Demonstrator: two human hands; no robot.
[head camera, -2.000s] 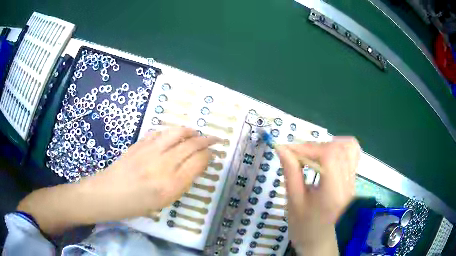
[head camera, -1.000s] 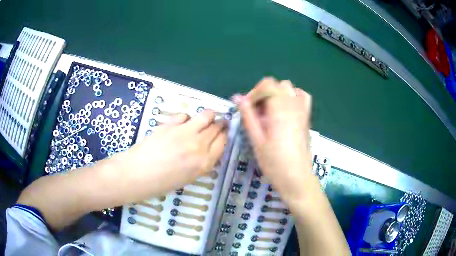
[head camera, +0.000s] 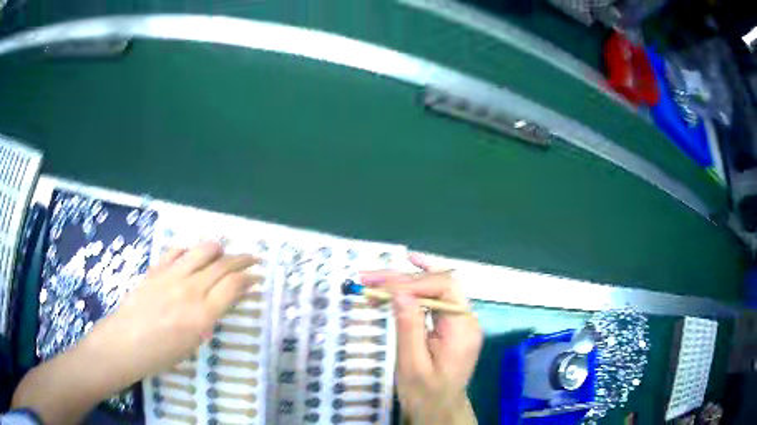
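Note:
My right hand (head camera: 436, 332) holds a small brush (head camera: 415, 300) with a yellow handle; its blue end is over the right part of the slotted parts tray (head camera: 170, 403). My left hand (head camera: 170, 303) lies over the tray's left part, fingers bent near its upper slots; whether it holds a part cannot be seen. A grey bar fixture (head camera: 285, 365) with a row of pockets lies lengthwise across the tray, between my hands. Dark round heads sit in the tray slots on both sides of it. The view is slightly blurred.
The dark ring tray (head camera: 124, 217) is at the left, with a stacked cream tray (head camera: 18, 187) beyond it. A blue bin (head camera: 513, 390) holds a round metal pot (head camera: 571, 371), beside a ring pile (head camera: 624, 349). The green conveyor (head camera: 274, 158) carries a bar fixture (head camera: 485, 116). A red bin (head camera: 629, 70) is across the belt.
The view has swung to the right. My right hand has moved from the fixture's far end to the right part of the tray, and the brush shows clearly again.

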